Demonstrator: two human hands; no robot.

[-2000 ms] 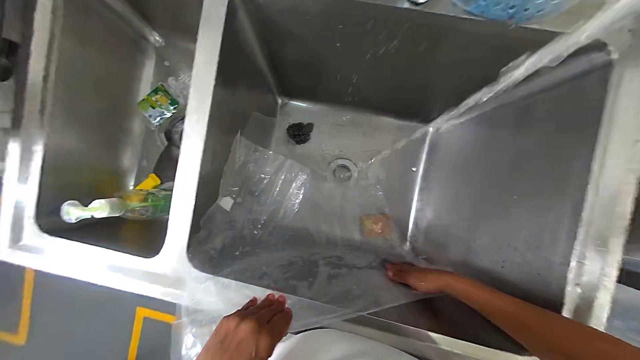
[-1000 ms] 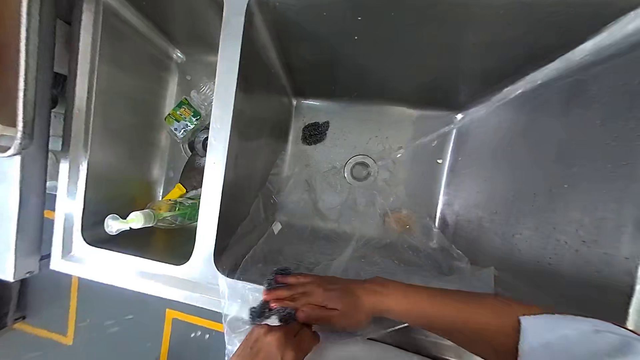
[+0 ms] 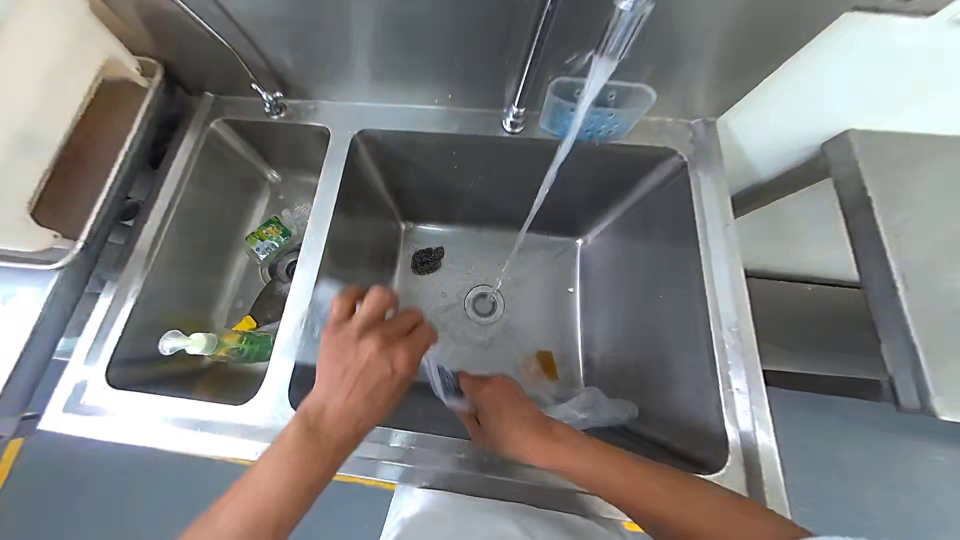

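My left hand (image 3: 371, 341), fingers curled, grips part of a clear plastic sheet (image 3: 319, 315) over the left side of the large sink basin (image 3: 637, 285). To its right, my right hand (image 3: 499, 412) is closed on a bunched part of the plastic and a dark scouring pad (image 3: 450, 379), which shows only in part. More crumpled plastic (image 3: 592, 409) hangs beside my right wrist. A second dark scouring pad (image 3: 427, 260) lies on the basin floor, up and left of the drain (image 3: 484, 304). A yellow-brown piece (image 3: 547, 365) lies near the right hand.
Water (image 3: 551, 176) runs from a faucet towards the drain. The smaller left basin (image 3: 202, 247) holds a green pump bottle (image 3: 247, 346) and a green-and-yellow packet (image 3: 268, 238). A blue perforated basket (image 3: 596, 109) stands on the back rim; a metal shelf (image 3: 907, 262) is at right.
My hands, together at the front rim a second ago, are now apart over the basin with the plastic lifted between them. The view has widened to show the back wall and faucet.
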